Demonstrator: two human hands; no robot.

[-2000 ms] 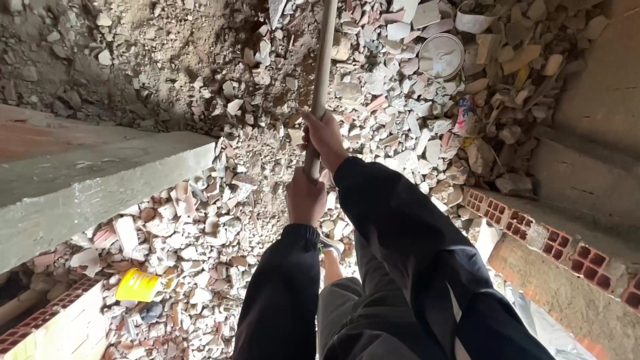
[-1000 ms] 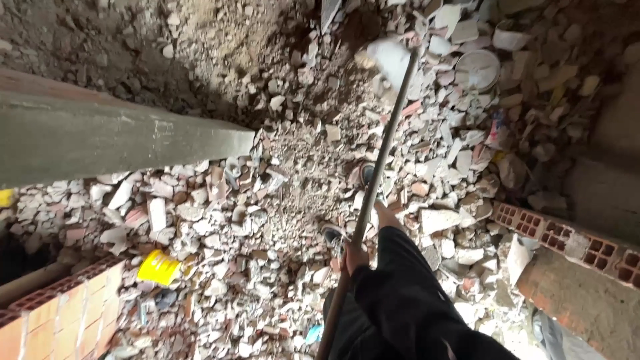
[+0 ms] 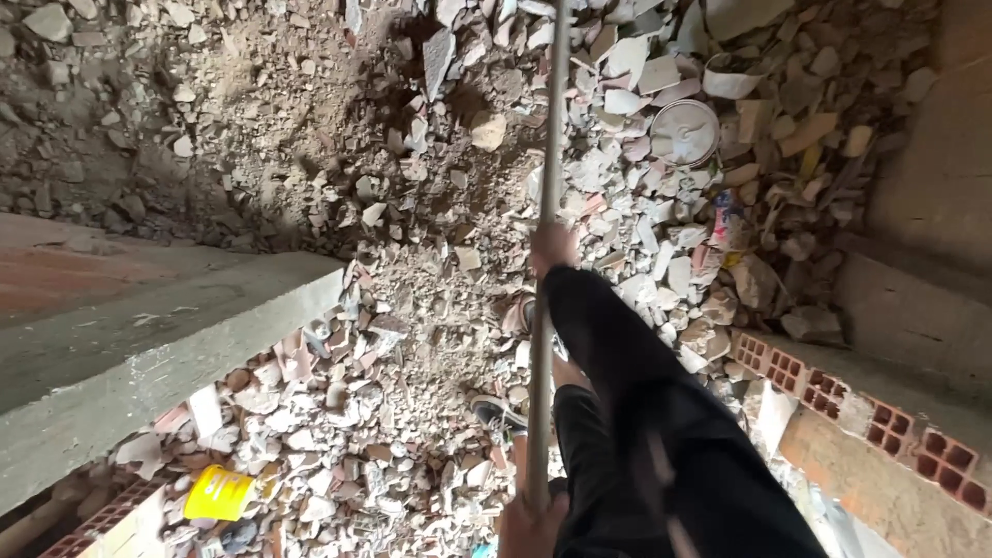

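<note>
A long pole (image 3: 540, 349), like a tool handle, runs nearly upright through the view, and its far end lies beyond the top edge. My right hand (image 3: 555, 246), somewhat blurred, is closed around its middle, with the black sleeve reaching down to the right. Lower on the pole, my left hand (image 3: 532, 527) grips it near the bottom edge, partly cut off. Beneath the pole are my feet in dark shoes (image 3: 498, 414), standing among rubble (image 3: 434, 341).
A concrete-edged wall (image 3: 232, 337) juts in from the left. A yellow bucket (image 3: 219, 493) lies at lower left. Hollow red bricks (image 3: 856, 415) top a low wall at right. A round lid (image 3: 685, 133) and a broken white container (image 3: 730, 76) lie in the debris at upper right.
One second ago the pole slanted up to the right, with a pale blurred head near its top; now it is nearly upright. My right hand has moved up in the view; both hands now show on the pole.
</note>
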